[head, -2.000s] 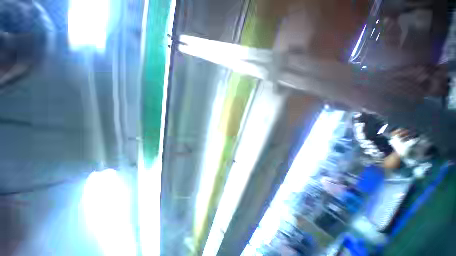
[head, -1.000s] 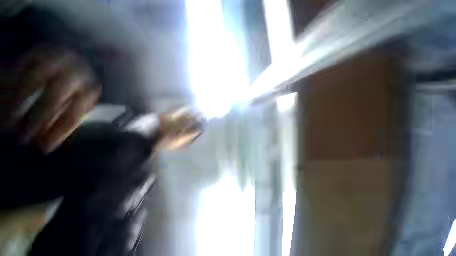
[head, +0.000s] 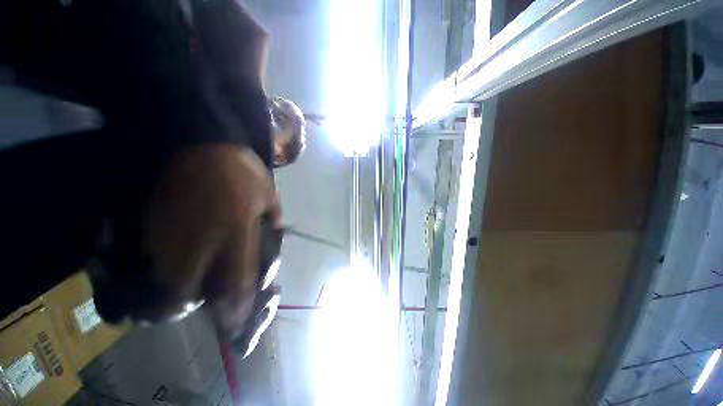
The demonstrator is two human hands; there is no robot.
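The view is tilted and looks upward. A blurred hand (head: 214, 214) is large and close to the lens at left, with its fingers curled. Whether it is my own hand, and which one, I cannot tell. A dark jacket (head: 55, 182) fills the left side around it. Part of a person's head (head: 289, 131) shows behind the dark clothing. A dark object with bright glints (head: 258, 305) lies beside the fingers; whether it is held is unclear. No second hand can be made out.
Brown cartons (head: 59, 337) with white labels stand tilted at lower left. Glaring tube lights (head: 357, 71) run down the middle. A silver profile frame (head: 547, 51) crosses the upper right beside a brown overhead panel (head: 567, 182). A red pipe (head: 229, 369) shows at the bottom.
The view has swung from a blurred sideways scene to a steadier upward one. The hand and dark jacket now fill more of the left side, and the cartons show more clearly.
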